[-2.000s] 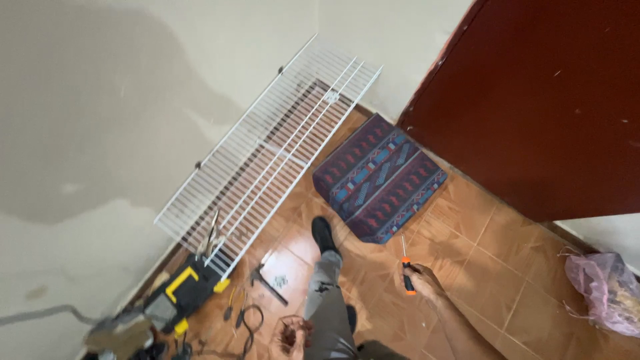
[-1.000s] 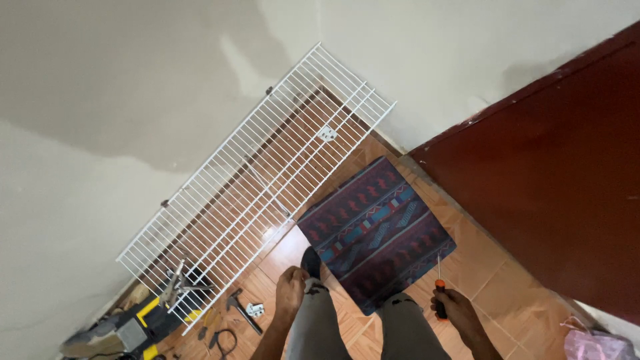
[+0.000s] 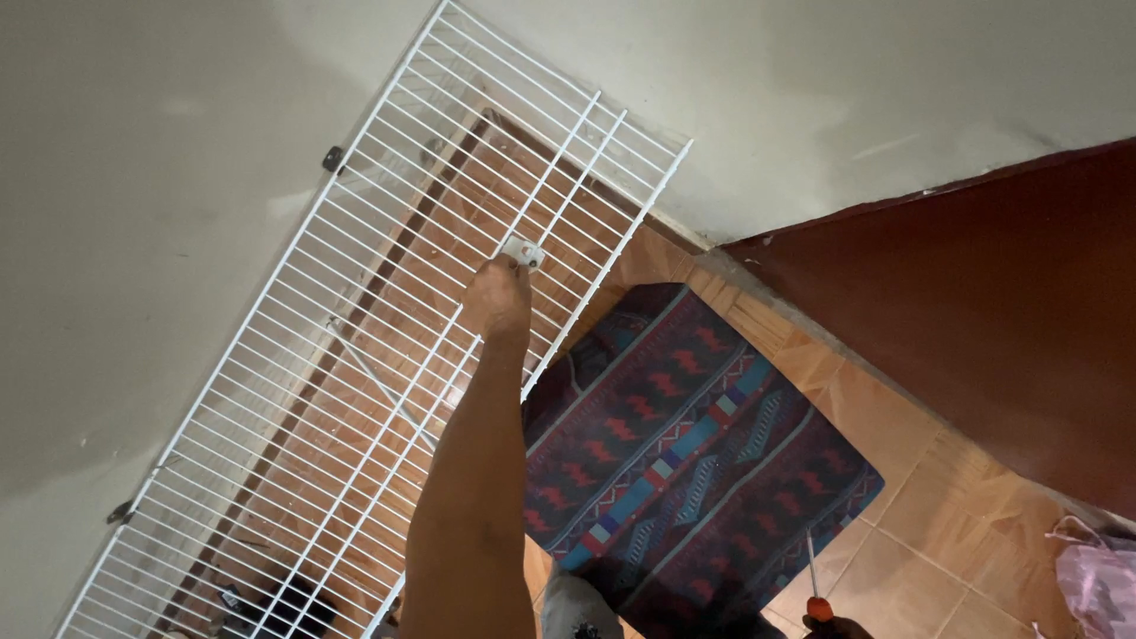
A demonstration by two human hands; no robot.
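A white wire shelf (image 3: 355, 355) stands out from the wall, held by dark clips along its back edge. My left hand (image 3: 500, 297) reaches over the shelf, its fingers on a small white bracket plate (image 3: 524, 252) that lies on the wires. At the bottom right, my right hand (image 3: 839, 628) holds a screwdriver (image 3: 817, 607) by its orange and black handle, shaft pointing up; most of that hand is cut off by the frame's edge. Between the two hands sits a block-shaped seat covered in patterned fabric (image 3: 674, 444).
A dark red door or panel (image 3: 967, 311) is at the right, above the tiled floor (image 3: 932, 524). A pink plastic bag (image 3: 1100, 581) lies at the lower right. Dark items show through the shelf wires at the lower left. A diagonal rod runs beneath the shelf.
My left hand has risen from beside my leg to the white plate on the shelf. The screwdriver stays in my right hand. The view has moved nearer to the shelf.
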